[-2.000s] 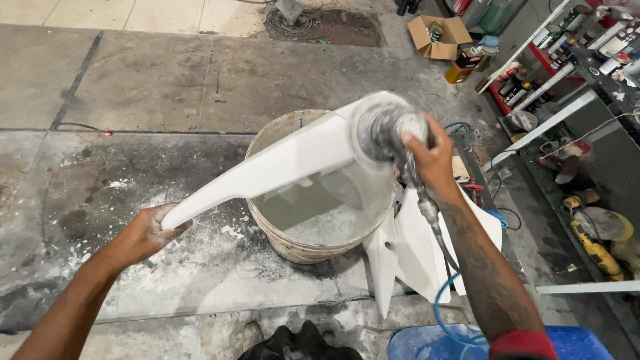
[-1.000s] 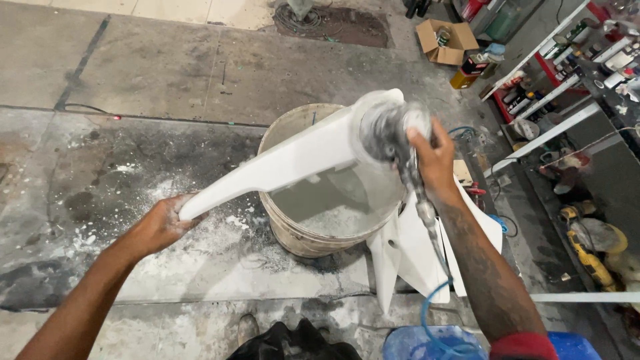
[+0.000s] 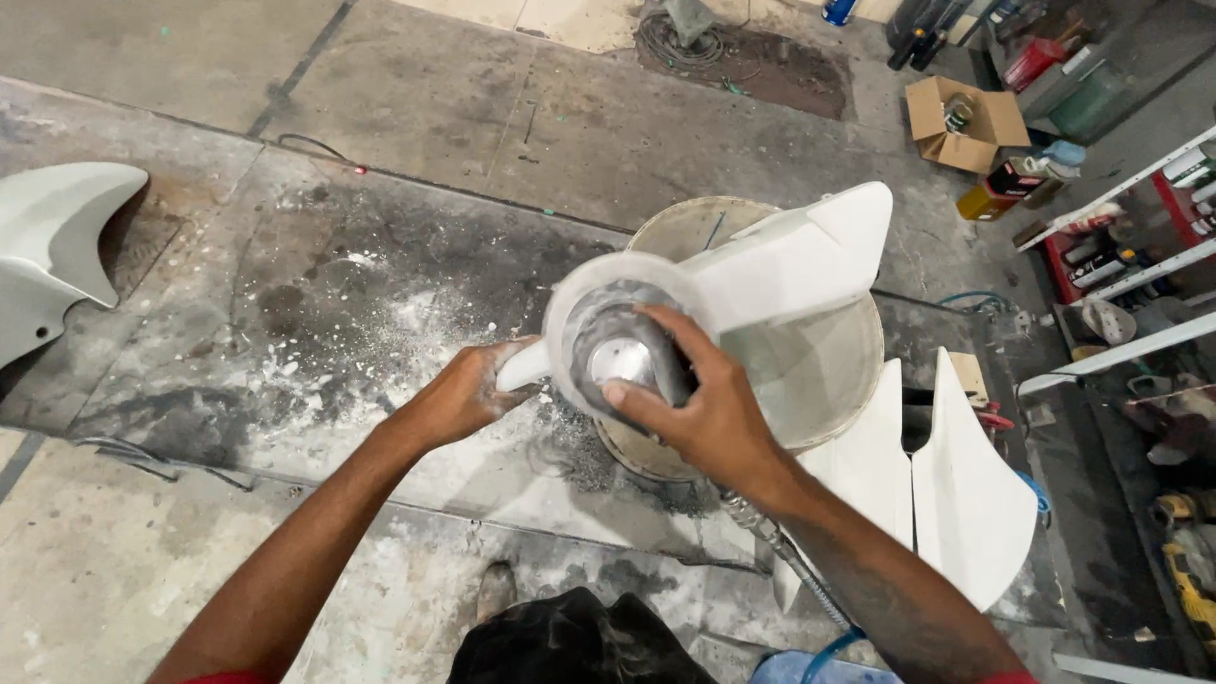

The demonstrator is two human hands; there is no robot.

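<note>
A long white panel [image 3: 798, 256], likely a vehicle fairing piece, lies across the rim of a round bucket [image 3: 841, 380]. My left hand [image 3: 480, 394] grips its narrow left end. My right hand [image 3: 703, 404] holds a pneumatic orbital sander [image 3: 622, 351] from above, thumb and fingers around its body. The sander's round pad is over the panel's narrower left part and looks blurred at its rim. A metal hose fitting [image 3: 760, 522] runs from the sander to a blue air hose [image 3: 831, 655] under my right forearm.
More white panels [image 3: 974, 494] lie right of the bucket. A pale curved panel [image 3: 57, 237] is on the floor at far left. White dust covers the floor [image 3: 399, 332]. Back right are a cardboard box [image 3: 988, 123], a metal can [image 3: 1002, 190] and a shelf rack [image 3: 1121, 351] with spray cans.
The sander in my right hand has moved left along the panel, from its wide right part to near my left hand. The view has shifted left, bringing the pale curved panel into sight.
</note>
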